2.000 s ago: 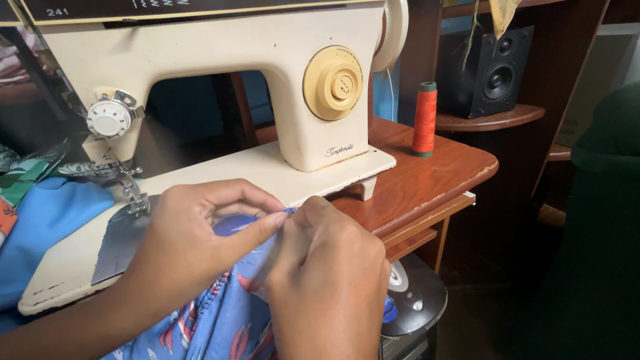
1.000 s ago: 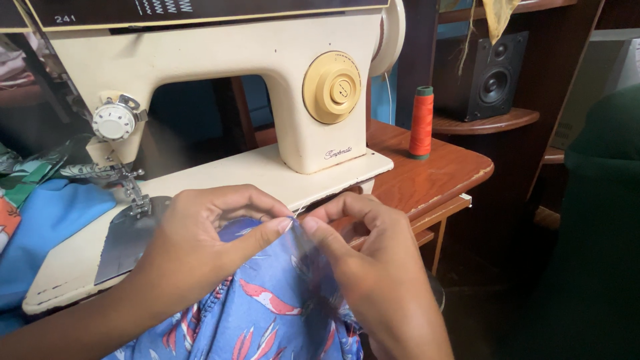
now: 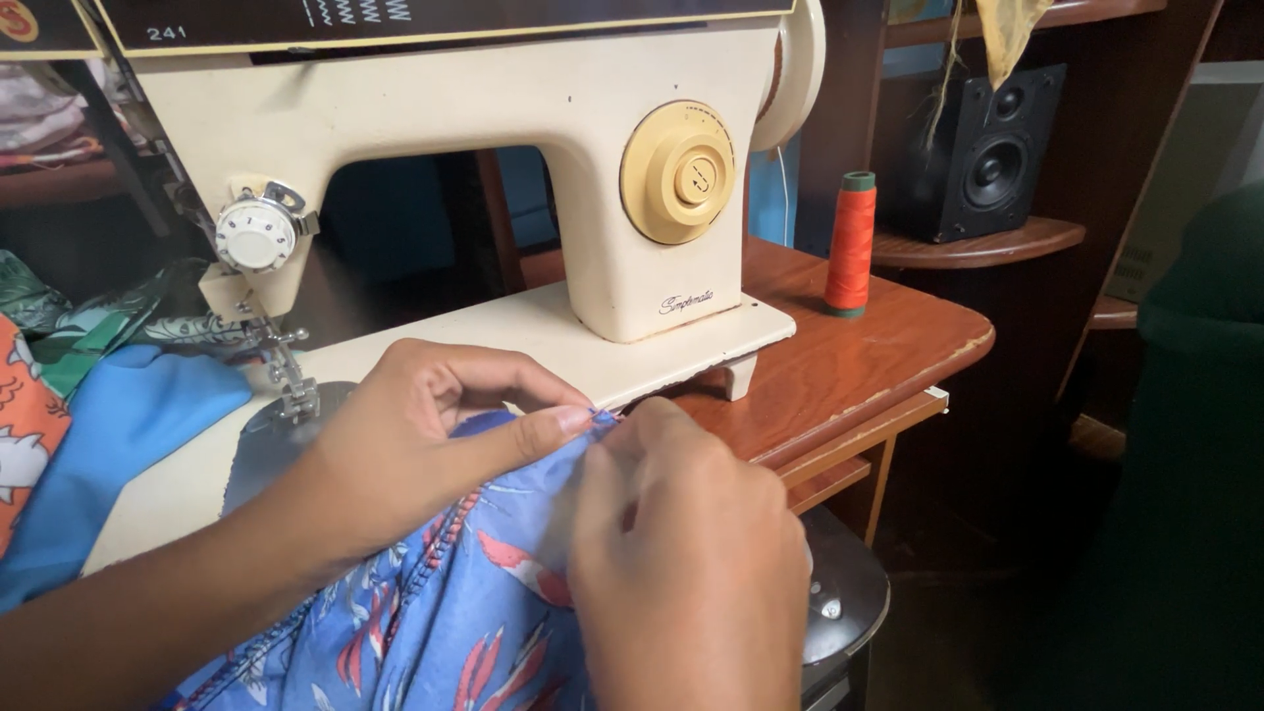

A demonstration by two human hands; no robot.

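Note:
Blue printed fabric [image 3: 504, 583] with red and white leaf shapes and an overlocked seam hangs in front of a cream sewing machine [image 3: 454, 109]. My left hand [image 3: 434, 434] pinches the fabric's top edge between thumb and index finger. Close against it on the right, my right hand [image 3: 691, 543] grips the same edge with curled fingers; its fingertips are partly hidden and slightly blurred. Both hands are in front of the machine's bed. The presser foot [image 3: 299, 400] stands to the left of my left hand, over the metal needle plate [image 3: 267, 449].
An orange thread spool [image 3: 851, 247] stands upright on the wooden table [image 3: 889, 346]. Plain blue cloth [image 3: 148, 425] and orange printed cloth [image 3: 25, 434] lie at left. A black speaker [image 3: 987, 153] sits on a shelf behind. A dark, shiny rounded object [image 3: 844, 592] is below the table.
My right hand has turned from an open pinch, with more fabric showing, to curled fingers close beside my left hand. My left hand still pinches the fabric edge.

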